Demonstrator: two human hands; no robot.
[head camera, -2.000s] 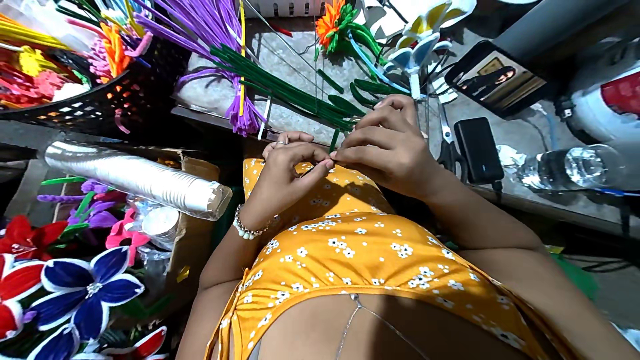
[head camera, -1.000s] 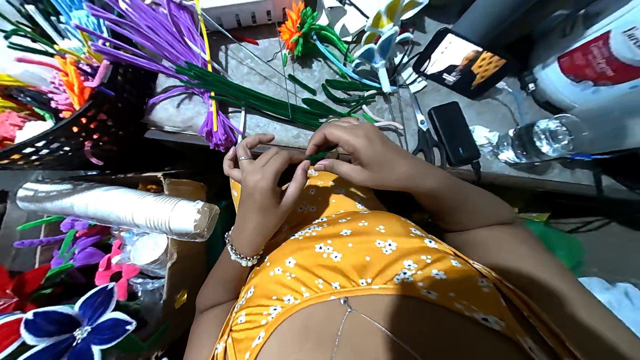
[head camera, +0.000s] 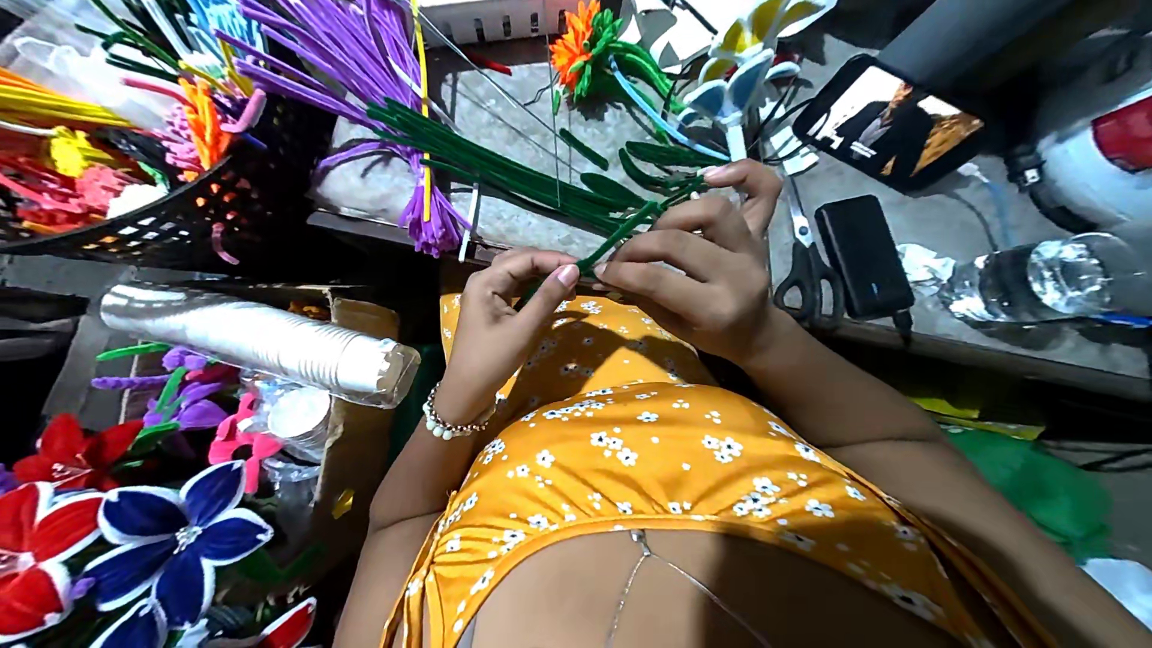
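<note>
A short dark green pipe cleaner (head camera: 619, 236) slants between my hands, above my lap. My left hand (head camera: 517, 306) pinches its lower end between thumb and forefinger. My right hand (head camera: 706, 261) is just right of it, fingers curled, its thumb and forefinger near a green piece at the table edge; whether they grip that piece is unclear. Behind lies a bundle of long dark green pipe cleaners (head camera: 495, 166), with several bent green leaf shapes (head camera: 666, 155) at its right end. Purple pipe cleaners (head camera: 360, 54) lie to the left, crossed by a yellow one.
Scissors (head camera: 805, 261), a black power bank (head camera: 864, 256), a lit phone (head camera: 886, 121) and a clear plastic bottle (head camera: 1035, 274) lie at right. A black basket (head camera: 225, 198) of pipe cleaners stands left, above stacked plastic cups (head camera: 252, 342) and a blue pipe-cleaner flower (head camera: 175, 540).
My right hand has moved from close beside my left hand toward the green leaf shapes, its fingers now more spread. The green piece at my left fingertips now shows at greater length.
</note>
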